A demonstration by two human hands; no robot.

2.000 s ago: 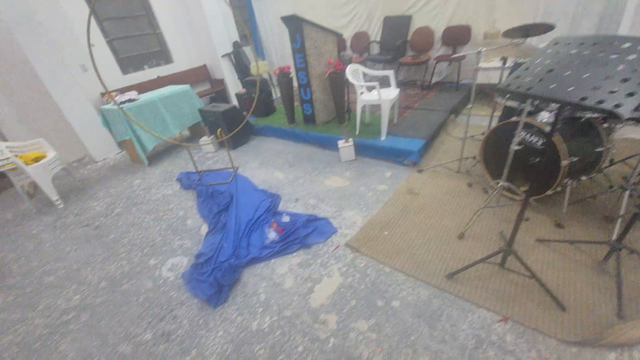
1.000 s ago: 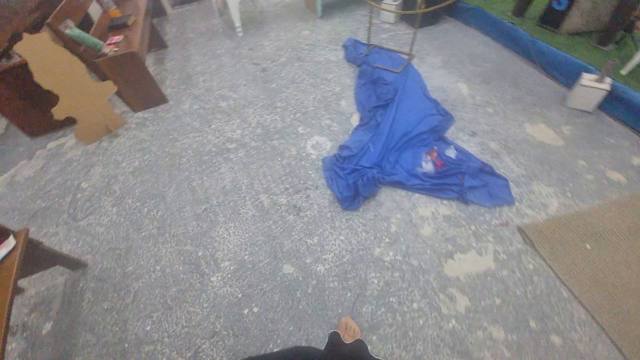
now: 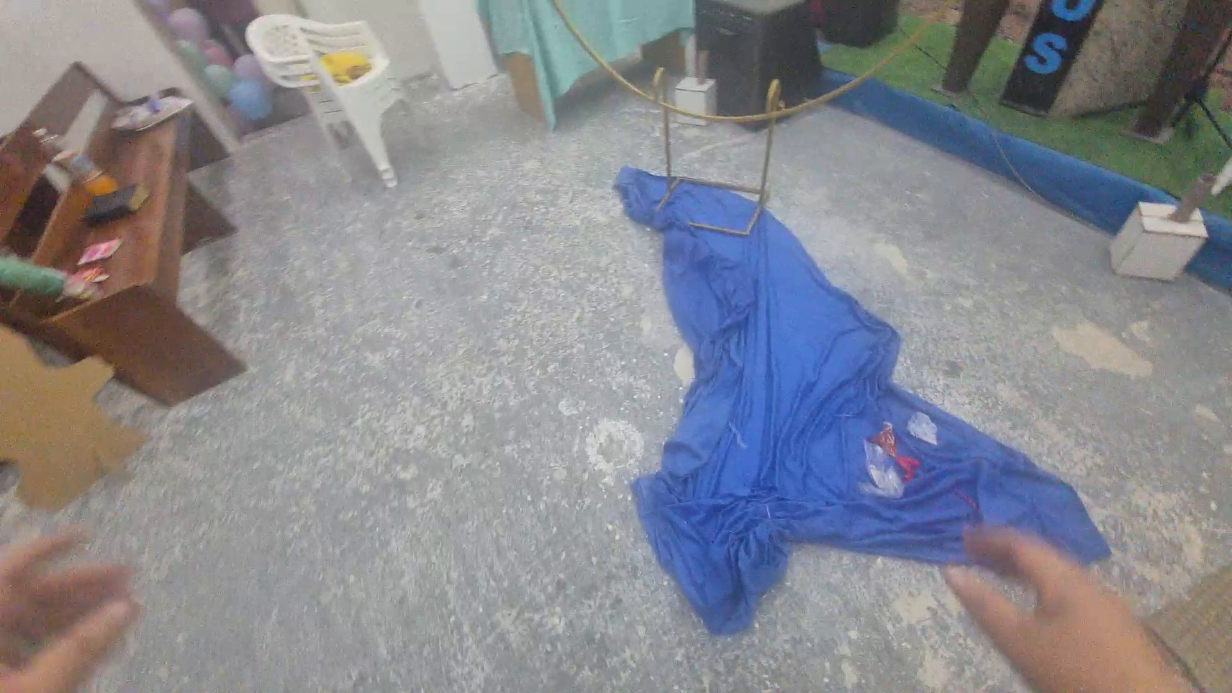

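Note:
My left hand (image 3: 63, 611) is at the lower left edge, blurred, with its fingers apart and nothing in them. At the lower right, my right hand (image 3: 1064, 611) is also blurred and empty, over the near right part of a blue cloth (image 3: 799, 356). The cloth lies crumpled on the floor. Small clear plastic bags (image 3: 884, 469) and a red piece (image 3: 905, 464) rest on it. At its far end stands the base of a metal hoop stand (image 3: 767, 164), with the curved hoop (image 3: 707, 115) above.
A wooden bench (image 3: 144, 298) holding small items is on the left, with a brown cardboard cutout (image 3: 58, 423) beside it. Farther back are white plastic chairs (image 3: 361, 106), a table with a green cloth (image 3: 587, 43) and a black speaker (image 3: 760, 58). A blue-edged platform (image 3: 1039, 183) and white block (image 3: 1158, 241) stand right.
Both of my hands have come into view at the lower corners; neither showed in the earlier frames. The view has swung down from the room toward the floor and cloth.

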